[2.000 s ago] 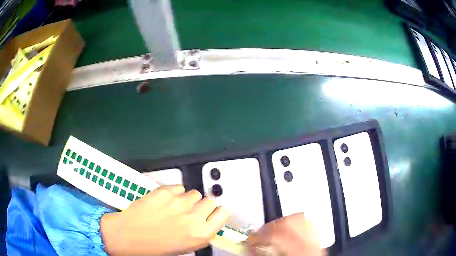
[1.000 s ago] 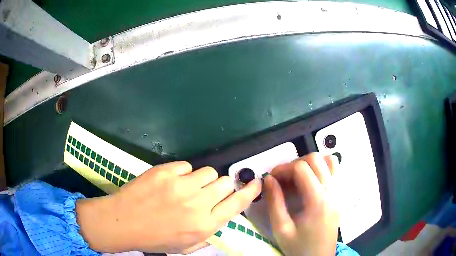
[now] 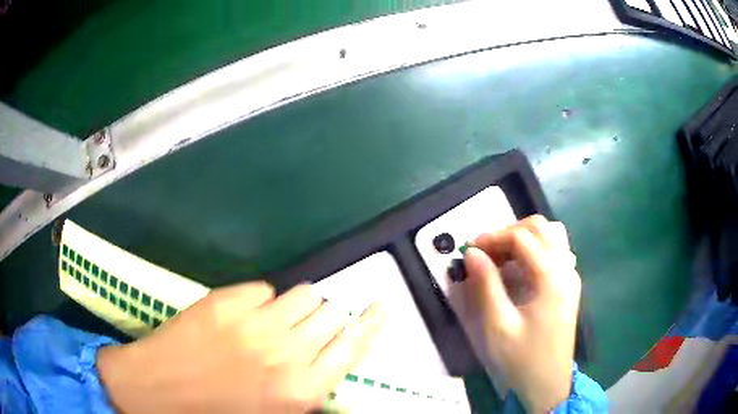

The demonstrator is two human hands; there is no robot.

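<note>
My left hand [image 3: 235, 348] lies over the green sticker sheet [image 3: 113, 279], a pale yellow strip with rows of small dark green squares, and holds it across a phone [image 3: 388, 315] whose camera end is covered. My right hand [image 3: 526, 299] pinches a tiny green sticker [image 3: 464, 248] between thumb and forefinger at the camera lenses [image 3: 443, 242] of the end phone [image 3: 473, 212]. Its fingers hide much of that phone. Both phones lie back side up in the black phone tray [image 3: 348, 249].
A pale metal rail [image 3: 267, 74] with a grey post [image 3: 40, 149] crosses the green surface behind. Another tray with pale phones [image 3: 676, 18] is at the upper right. Dark stacked trays [image 3: 716, 162] stand at the right edge.
The view has shifted along the tray to its end phone. My right hand has moved from the neighbouring phone to the end phone's lenses. The sticker sheet has stayed under my left hand.
</note>
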